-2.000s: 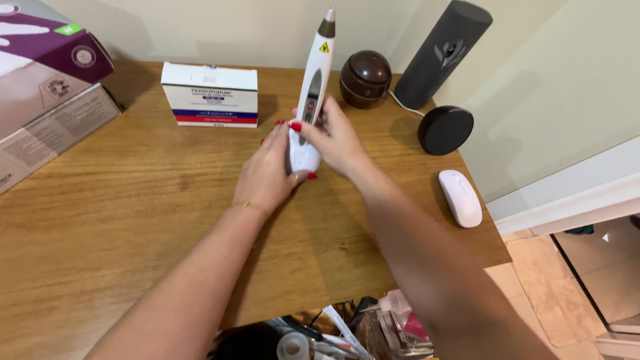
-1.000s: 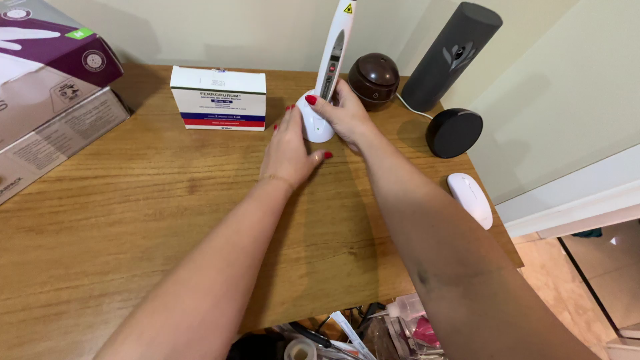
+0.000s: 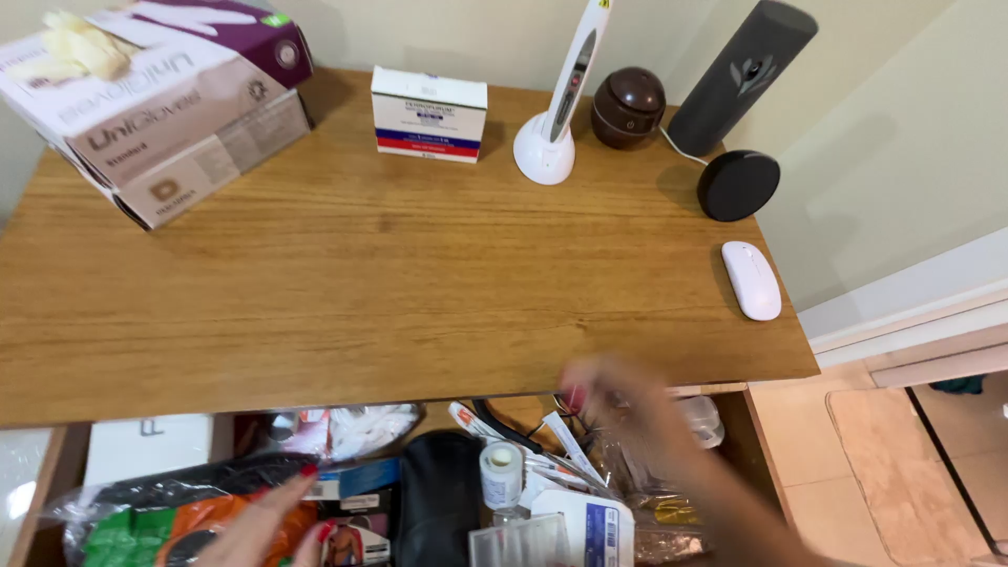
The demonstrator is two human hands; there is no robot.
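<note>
My left hand (image 3: 272, 520) is over the left part of an open drawer, fingers apart, above a plastic-wrapped green and orange packet (image 3: 126, 535). My right hand (image 3: 622, 394), blurred by motion, is at the tabletop's front edge above the drawer's right part; whether its fingers hold anything is unclear. On the wooden tabletop (image 3: 378, 299), a white pen-shaped device (image 3: 573, 79) stands upright, slightly tilted, in its round white base (image 3: 545, 150). The white medicine box (image 3: 429, 118) with blue and red stripes is to its left.
Glove boxes (image 3: 181, 134) are stacked at the back left. A brown round diffuser (image 3: 628, 106), a dark cylinder (image 3: 740, 75), a black round speaker (image 3: 739, 186) and a white mouse (image 3: 752, 280) line the right. The drawer holds a tape roll (image 3: 502, 475), a black case (image 3: 439, 496) and packets.
Both hands have let go of the white device and its base and moved down to the drawer. The view has shifted, showing more of the drawer.
</note>
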